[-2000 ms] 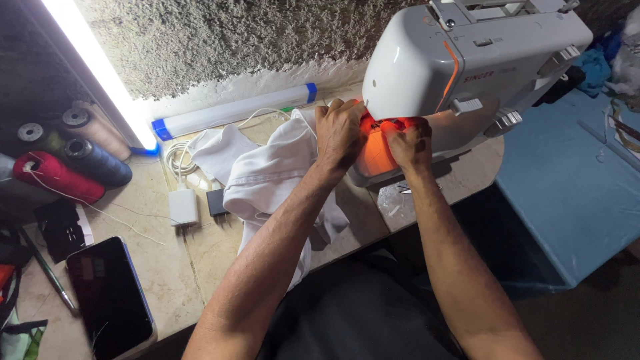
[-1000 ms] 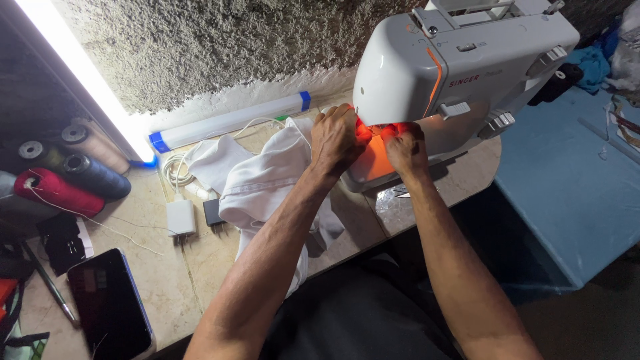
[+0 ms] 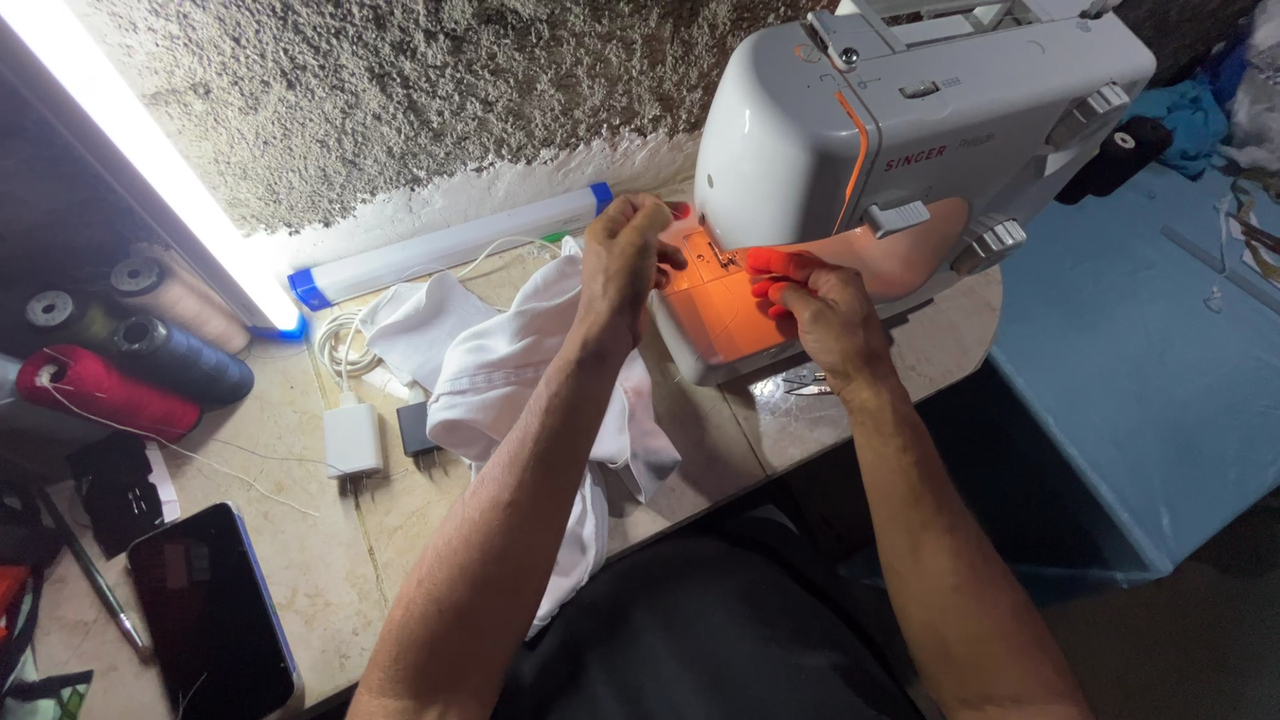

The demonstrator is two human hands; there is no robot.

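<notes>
A white Singer sewing machine (image 3: 800, 140) stands at the upper right, its flat bed (image 3: 725, 315) glowing orange under its lamp. My left hand (image 3: 625, 260) is raised at the bed's left side, thumb and fingers drawn together; whether a thin thing is between them is too small to tell. To the right of the needle area, my right hand (image 3: 825, 310) hangs over the bed with bent fingers that look bright red in that light. What it holds, if anything, cannot be told. White cloth (image 3: 510, 360) lies crumpled on the table, partly behind my left forearm.
Thread spools (image 3: 110, 395), a phone (image 3: 215, 610), a white charger (image 3: 352, 438) and a black plug (image 3: 417, 428) are on the left. A tube lamp (image 3: 450, 245) lies along the wall. Small scissors (image 3: 808, 384) rest before the machine. A blue surface (image 3: 1140, 370) is at the right.
My hands, close together at the needle area before, are now apart, with more of the orange-lit bed showing between them. The white cloth stays on the table.
</notes>
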